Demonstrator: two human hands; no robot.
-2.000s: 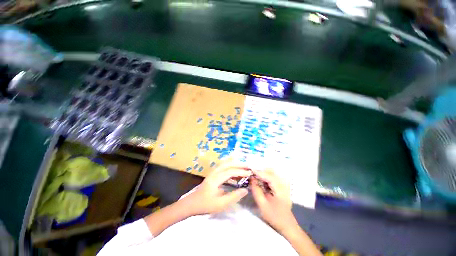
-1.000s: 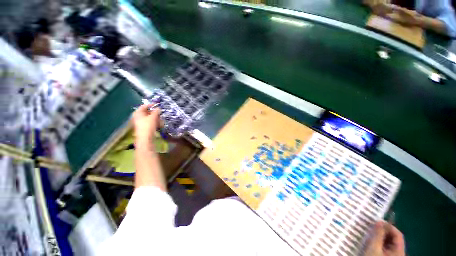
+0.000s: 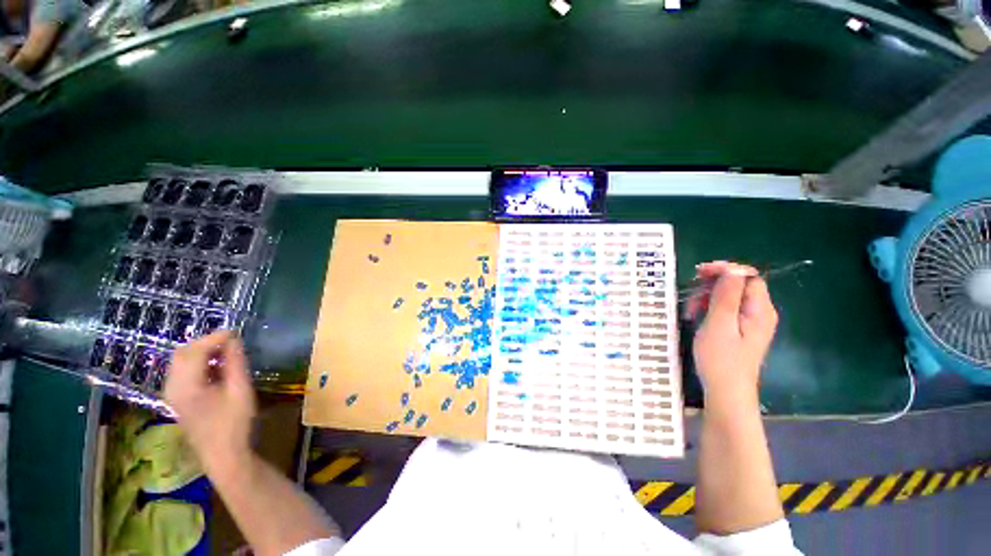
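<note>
The clear blister tray (image 3: 248,272) with rows of black cases lies at the left. My left hand (image 3: 212,396) is blurred over its near right corner, fingers curled; whether a case is between the fingertips cannot be told. My right hand (image 3: 734,331) is beside the right edge of the white tray (image 3: 549,418) and holds thin silver tweezers (image 3: 785,267), one end pointing outward to the right. Dark slivers (image 3: 651,267) sit in the white tray's upper right slots. Blue pieces (image 3: 467,326) are scattered over the white tray and the brown board (image 3: 364,304).
A lit smartphone (image 3: 549,196) stands behind the board and white tray. A light-blue fan (image 3: 962,277) is at the right, with a grey post above it. An open box with yellow-green cloth (image 3: 158,478) is at lower left. Yellow-black floor striping (image 3: 858,494) shows below the bench.
The view has swung back from the left. Two seconds ago both hands were together at the white tray's near edge; now they are wide apart. The tweezers now show clearly in my right hand.
</note>
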